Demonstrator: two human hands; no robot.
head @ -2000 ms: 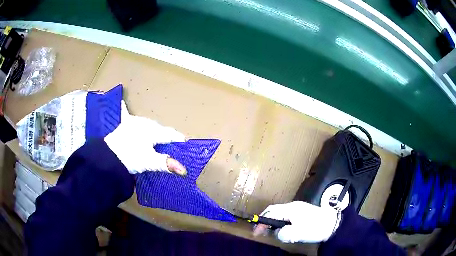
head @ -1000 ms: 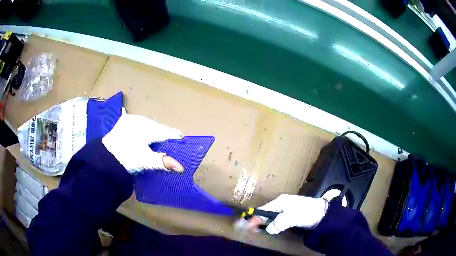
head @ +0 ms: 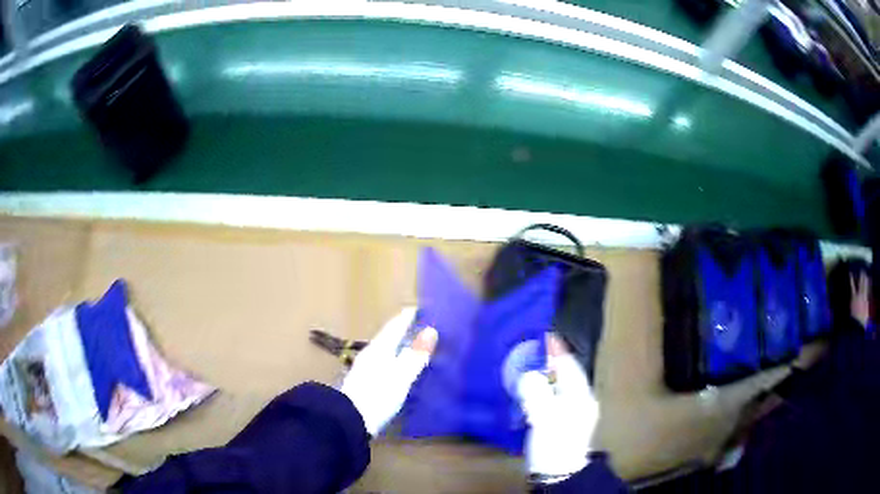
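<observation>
A blue mesh panel (head: 473, 362) with a deep V notch at its top is held upright between my hands, slightly blurred. My left hand (head: 391, 371), in a white glove, grips its left edge. My right hand (head: 560, 415), also gloved, grips its right side beside a pale round mark. Behind the panel, a black speaker (head: 579, 299) with a carry handle stands on the bench, its lower front mostly hidden. The nippers (head: 338, 344) lie on the cardboard just left of my left hand.
More blue panels (head: 114, 349) lie on a crumpled printed bag (head: 53, 386) at the left. Several blue-fronted speakers (head: 728, 314) stand at the right, near another person's hand (head: 859, 297). A black speaker (head: 133, 104) is on the green conveyor (head: 386, 145) behind the bench's white rail.
The panel has been lifted from the bench and moved right in front of the speaker. My right hand has let go of the nippers and holds the panel. The view has shifted right.
</observation>
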